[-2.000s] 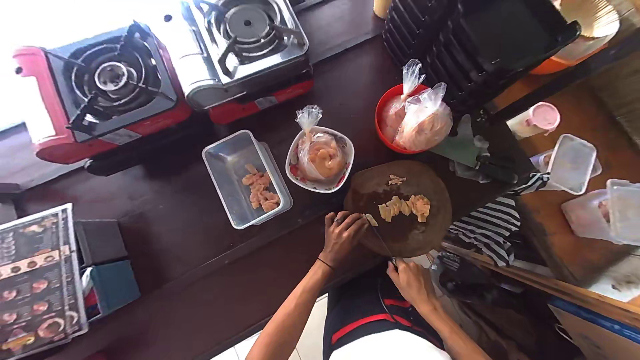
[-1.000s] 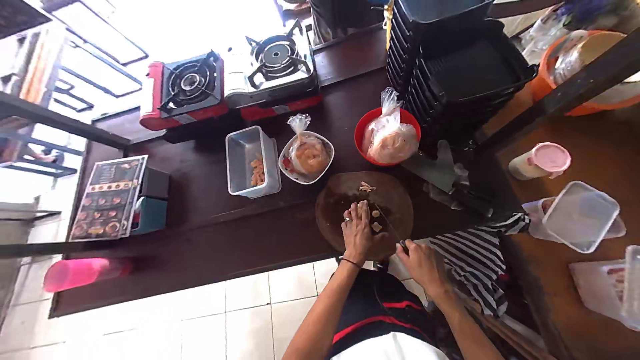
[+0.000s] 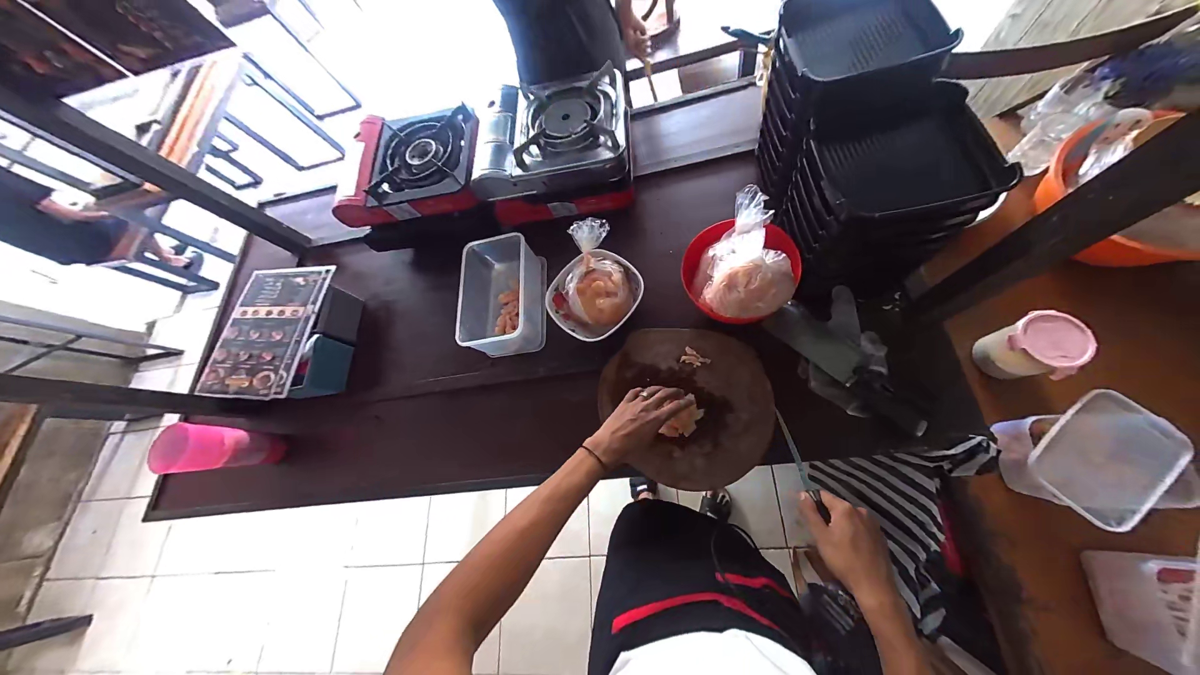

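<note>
On the round wooden cutting board (image 3: 741,412), my left hand (image 3: 642,424) lies over pieces of raw meat (image 3: 682,418), its fingers partly covering them. A few small scraps (image 3: 694,356) rest near the board's far side. My right hand (image 3: 844,534) grips the handle of a knife (image 3: 795,450), whose blade points up and left beside the board's right edge. Beyond the board are a clear plastic container (image 3: 476,298) with cut meat, a white bowl (image 3: 625,323) with a tied bag of meat, and a red bowl (image 3: 692,272) with bagged meat.
Two portable gas stoves (image 3: 422,155) (image 3: 567,122) stand at the back. Stacked black trays (image 3: 891,159) rise at back right, with plastic gloves (image 3: 839,352) before them. A pink-lidded container (image 3: 1036,345) and an orange basin (image 3: 1059,192) are at right. People are partly visible beyond the table.
My right hand has drawn the knife off the board to its right side. My left hand still rests on the meat. The view has shifted since the earlier frames.
</note>
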